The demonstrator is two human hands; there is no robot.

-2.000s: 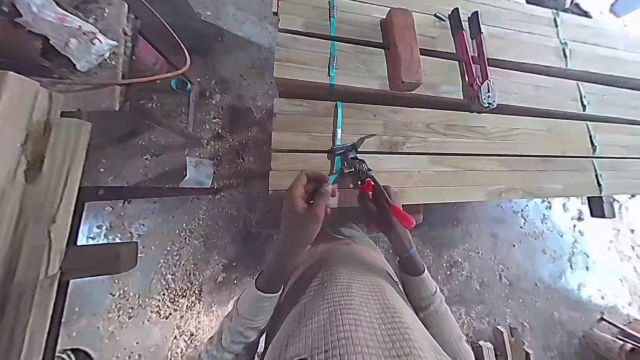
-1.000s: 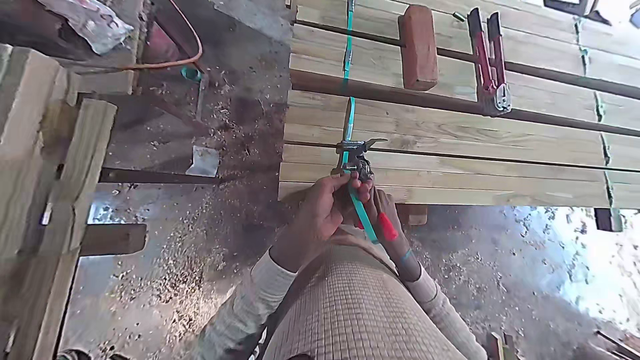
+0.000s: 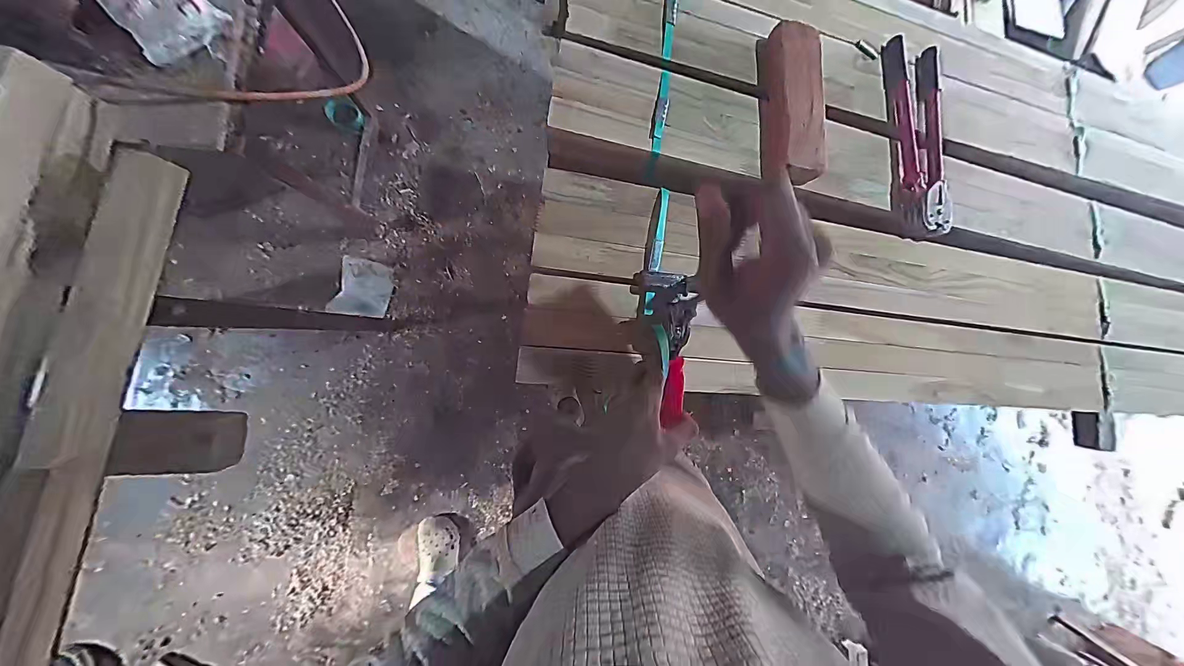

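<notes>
A green strap (image 3: 659,222) runs over the stacked wooden boards (image 3: 925,342) into a metal strapping tensioner (image 3: 668,301) with a red handle (image 3: 673,393), near the boards' front edge. My left hand (image 3: 615,444), partly blurred, is closed around the handle area, low at the tool. My right hand (image 3: 763,264) is off the tool, raised above the boards with its fingers spread and nothing seen in it. Its fingertips overlap the lower end of a reddish block (image 3: 795,102) in the view; whether they touch it cannot be told.
A red-handled strapping crimper (image 3: 913,139) lies on the boards right of the block. A second green strap (image 3: 1098,231) crosses them farther right. More timber (image 3: 102,370) stands at the left, beside a floor strewn with wood chips (image 3: 314,555). An orange hose (image 3: 305,94) curves at the upper left.
My right hand has left the tensioner and moved up towards the reddish block, its fingers now spread. My left hand has come down to the handle area.
</notes>
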